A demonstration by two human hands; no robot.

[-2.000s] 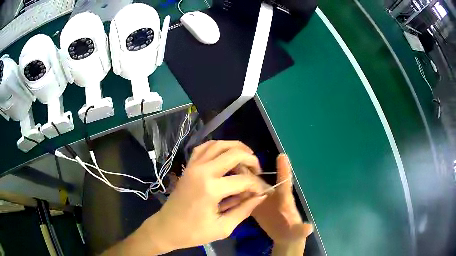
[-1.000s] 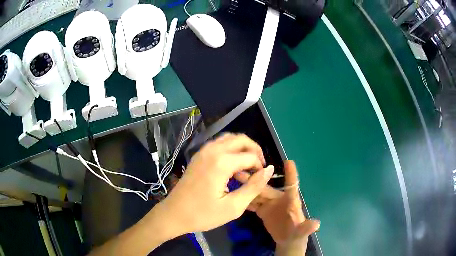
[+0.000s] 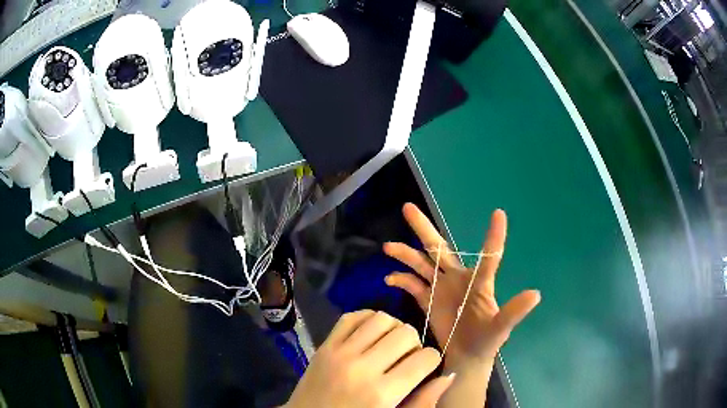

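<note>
A thin pale loop, like a rubber band (image 3: 454, 307), is stretched between my hands. My right hand (image 3: 470, 307) is palm up with fingers spread, and the loop passes around two of its fingers. My left hand (image 3: 371, 362) is closed at the lower middle, pulling the loop's near end; its grip point is partly hidden by the fingers. Several white cameras stand in a row at the upper left; the nearest camera (image 3: 219, 76) shows a dark oval face with LEDs. Black pigtails hang from their feet and join white leads (image 3: 187, 297) below the bench edge.
A white mouse (image 3: 320, 40) lies on a black mat (image 3: 323, 111). A white strip (image 3: 410, 88) extends over the mat towards the edge gap. The green surface (image 3: 550, 199) with a white line is at the right. A keyboard (image 3: 60, 36) is at the upper left.
My hands have moved apart, the left one down and nearer, and the right one has opened its fingers. The loop is now stretched long between them. The second camera's head has tilted up.
</note>
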